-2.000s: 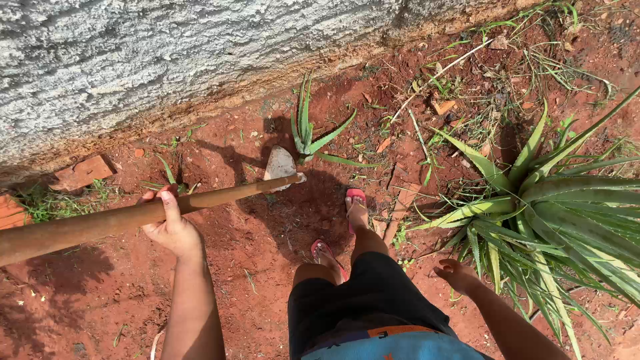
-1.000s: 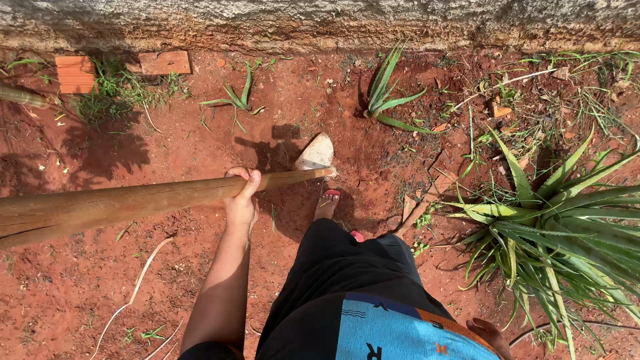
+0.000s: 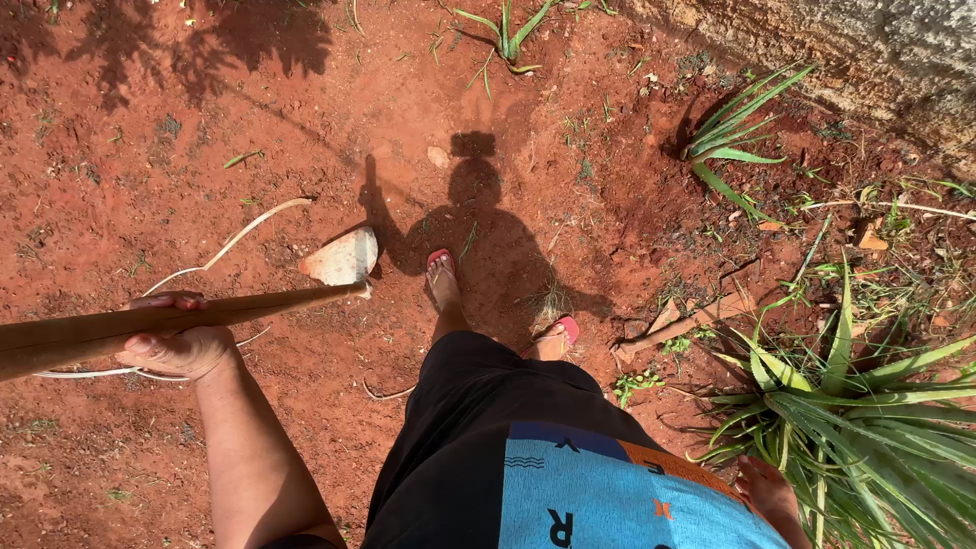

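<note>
My left hand (image 3: 179, 339) is closed around the wooden handle (image 3: 252, 306) of a hoe, on the left side of the view. The hoe's pale, soil-stained metal blade (image 3: 345, 258) rests at the red ground, left of my foot in a red flip-flop (image 3: 440, 268). At the lower right, my right hand (image 3: 762, 484) hangs beside my shirt, next to the leaves of a large aloe plant (image 3: 846, 412). It holds nothing that I can see, and its fingers are partly bent.
A small aloe (image 3: 736, 137) grows near the rough wall (image 3: 862, 69), and another small plant (image 3: 509, 42) stands at the top. Broken brick or tile pieces (image 3: 686, 324) lie right of my feet. A pale strip or cord (image 3: 244, 232) lies on the soil behind the handle.
The view has turned and shifted left, with the wall now at the upper right. The hoe, still in my left hand, has moved away from the small aloe beside the wall.
</note>
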